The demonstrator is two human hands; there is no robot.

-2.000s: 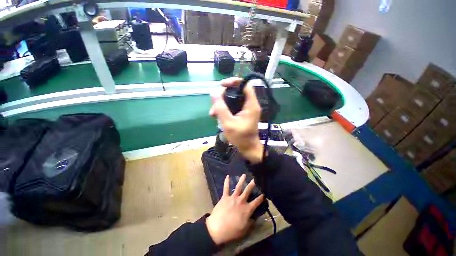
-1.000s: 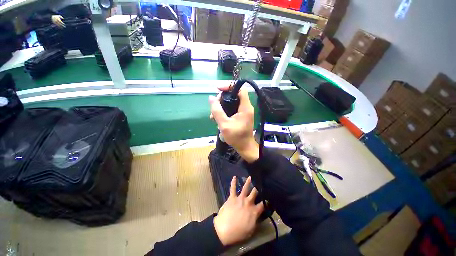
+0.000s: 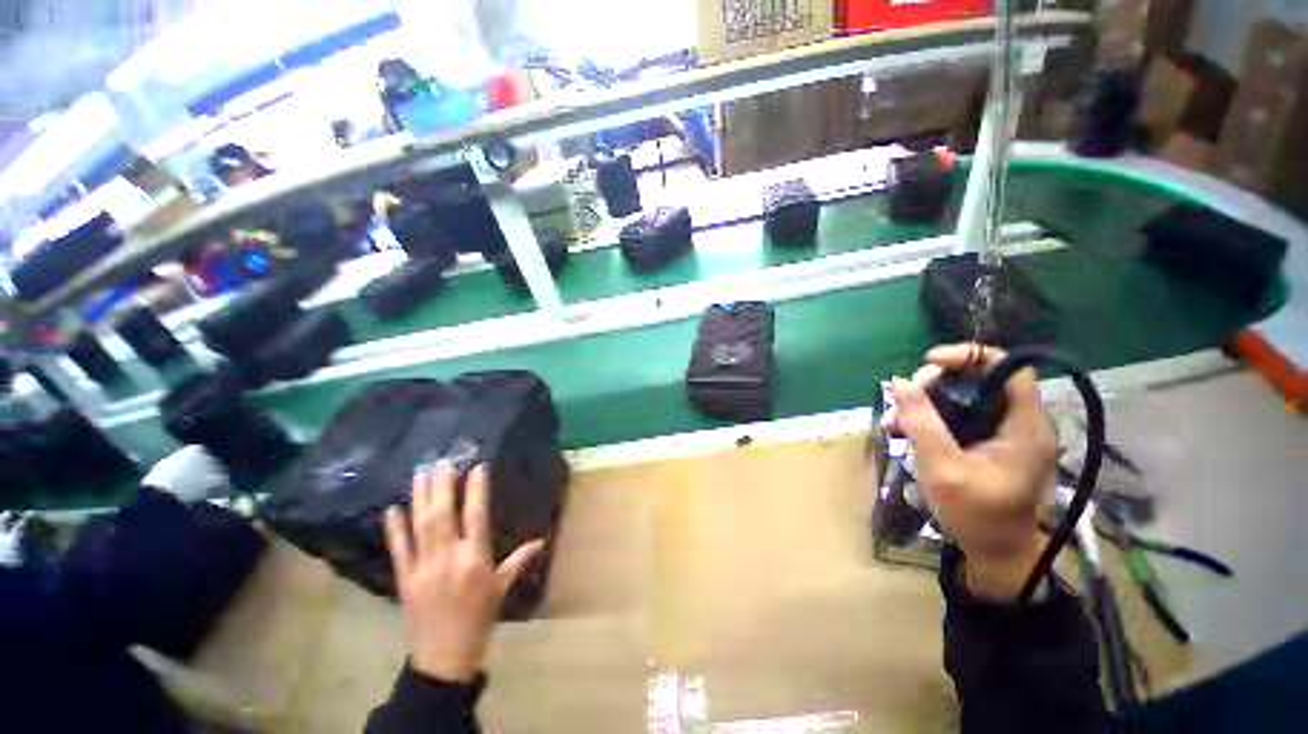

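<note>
Black speaker cabinets (image 3: pixel 359 445) stand together on the cardboard-covered bench (image 3: pixel 732 559) at the left. My left hand (image 3: pixel 448 566) lies against their near side with its fingers spread and does not grip. My right hand (image 3: pixel 990 466) is closed around the black electric screwdriver (image 3: pixel 965 406), held upright at the right. Its thick cable (image 3: pixel 1097 430) loops beside my wrist, and a silver spring (image 3: pixel 990 215) rises from it. The screw feeder (image 3: pixel 901 502) is beside and partly behind my right hand. The driver's tip is hidden.
The green conveyor (image 3: pixel 617 384) crosses behind the bench, with a speaker (image 3: pixel 732 359) on its near lane and several others farther off. Pliers (image 3: pixel 1155 574) and other tools lie right of my right wrist. Another person's dark sleeve and pale-gloved hand (image 3: pixel 187 473) are at the left edge.
My left hand has moved left from the cabinet under the driver to the grouped cabinets. That cabinet is gone from the bench middle. My right hand and driver are now at the feeder. The view has shifted left.
</note>
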